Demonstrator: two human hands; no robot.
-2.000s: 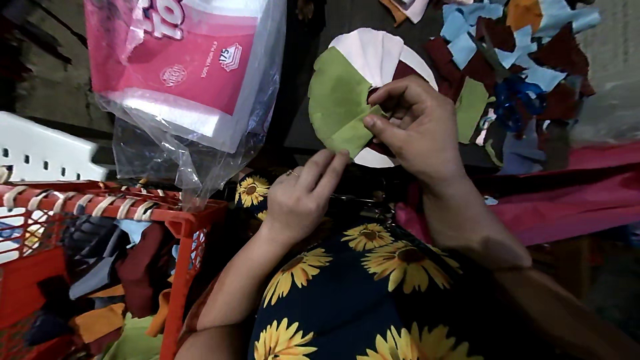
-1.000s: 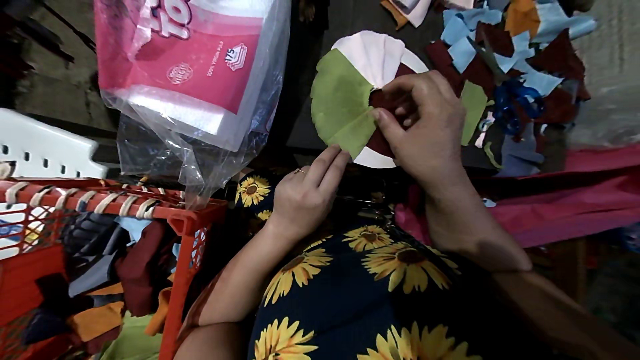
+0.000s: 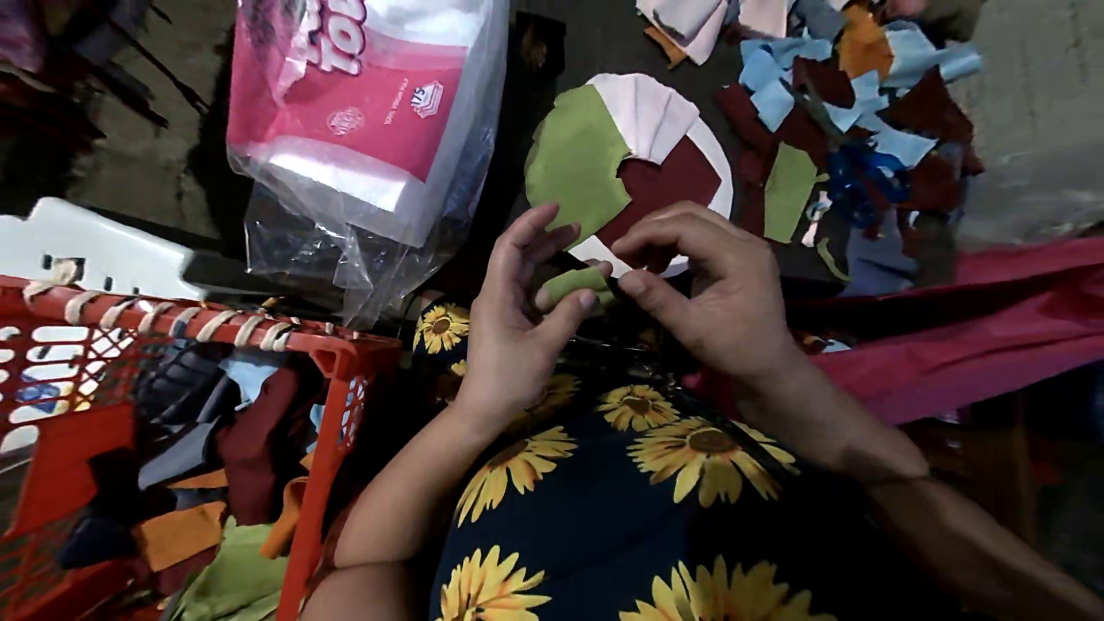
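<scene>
A round white base [image 3: 720, 172] lies on the dark surface, partly covered by green fabric [image 3: 576, 159], pleated pale pink fabric [image 3: 649, 112] and maroon fabric [image 3: 668, 190]. Just below it, my left hand [image 3: 526, 319] holds a small folded green fabric piece [image 3: 573, 285] between thumb and fingers. My right hand [image 3: 711, 289] is beside that piece, thumb and index finger close together near its right end and over the disc's lower edge. Whether the right fingertips pinch anything is too dark to tell.
A red plastic basket [image 3: 332, 345] of fabric scraps stands at lower left, near a white plastic item [image 3: 103, 250]. A pink plastic-wrapped package [image 3: 371, 112] lies above it. Mixed scraps [image 3: 862, 95] and blue-handled scissors [image 3: 867, 185] are at upper right, with magenta cloth [image 3: 966, 345] below.
Both hands have moved down off the disc, uncovering its maroon fabric. A small folded green piece now shows in my left hand.
</scene>
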